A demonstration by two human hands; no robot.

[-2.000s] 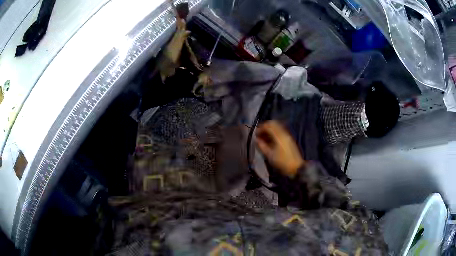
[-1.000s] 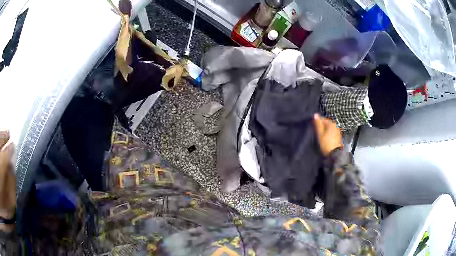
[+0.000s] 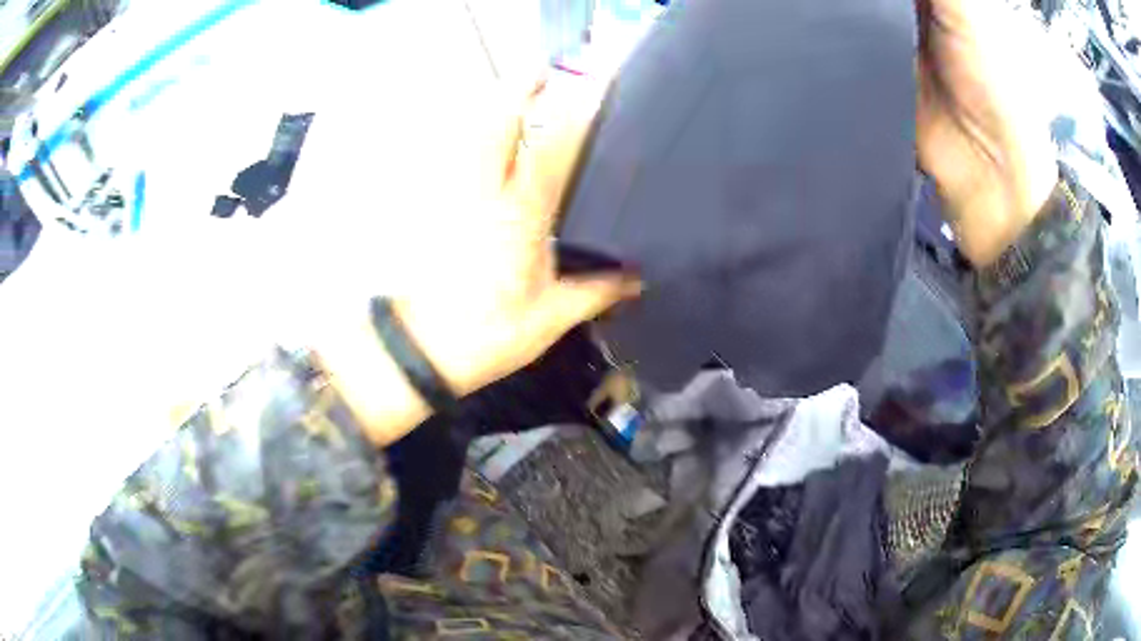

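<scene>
A dark grey cloth panel (image 3: 763, 188) is held up, spread between my two hands, close in front of me at upper centre. My left hand (image 3: 526, 263) grips its left edge, thumb on the near face; a dark band is on the wrist. My right hand (image 3: 982, 138) holds its upper right edge; the fingertips are hidden behind the cloth or cut off at the top. The panel's upper end runs out of the picture.
The overexposed white machine table (image 3: 175, 326) lies at left, with small black labels (image 3: 269, 175) on it. A heap of dark (image 3: 801, 538) and light grey cloth (image 3: 813, 432) hangs below the panel. Part of the machine (image 3: 88, 188) shows at upper left.
The view has swung up and left to the table. My right hand has lifted from the cloth heap, and a dark grey panel is now between both hands. My left hand has come fully into view.
</scene>
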